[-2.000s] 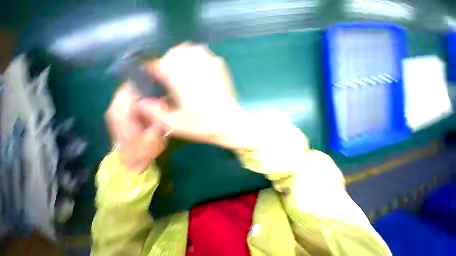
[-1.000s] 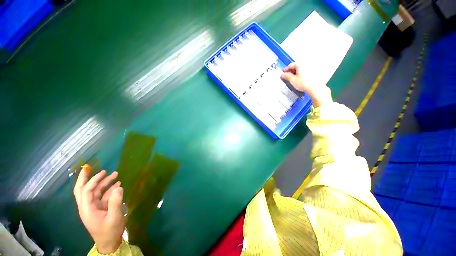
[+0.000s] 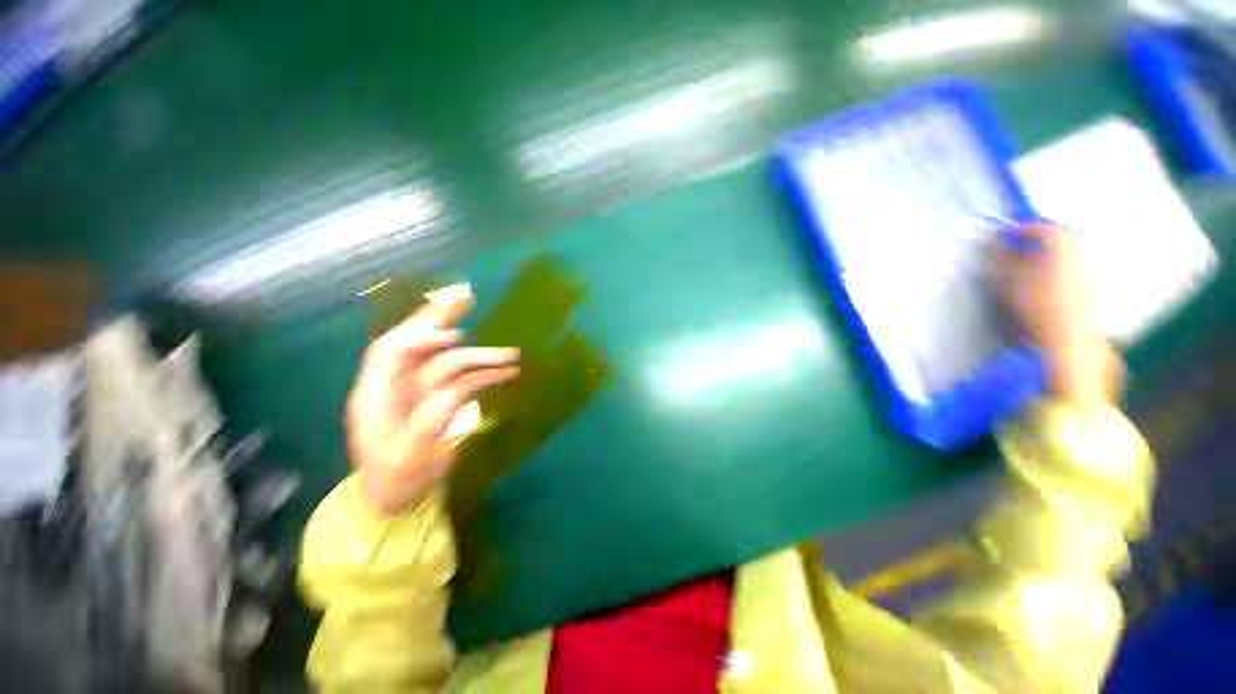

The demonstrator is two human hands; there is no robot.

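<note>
The view is blurred by motion. The blue plastic tray [image 3: 924,423] lies on the green bench at the right, with pale rows of housings inside that blur together. My right hand [image 3: 1051,305] is over the tray's right side; its fingers are too blurred to tell whether they hold a housing. My left hand [image 3: 414,400] is raised over the bench at the left, fingers apart, with no part seen in it. Amber film sheets [image 3: 542,386] lie on the bench just right of my left hand.
A white sheet [image 3: 1118,224] lies right of the tray. Another blue tray edge [image 3: 1168,95] is at the top right. Crumpled packing paper [image 3: 156,475] with blurred loose pieces is at the left, near a brown carton edge [image 3: 41,309]. A yellow floor line [image 3: 922,569] runs beyond the bench.
Since two seconds ago my hands have parted from around a dark part at the left; my right hand has moved to the tray. Since one second ago the view has swung left.
</note>
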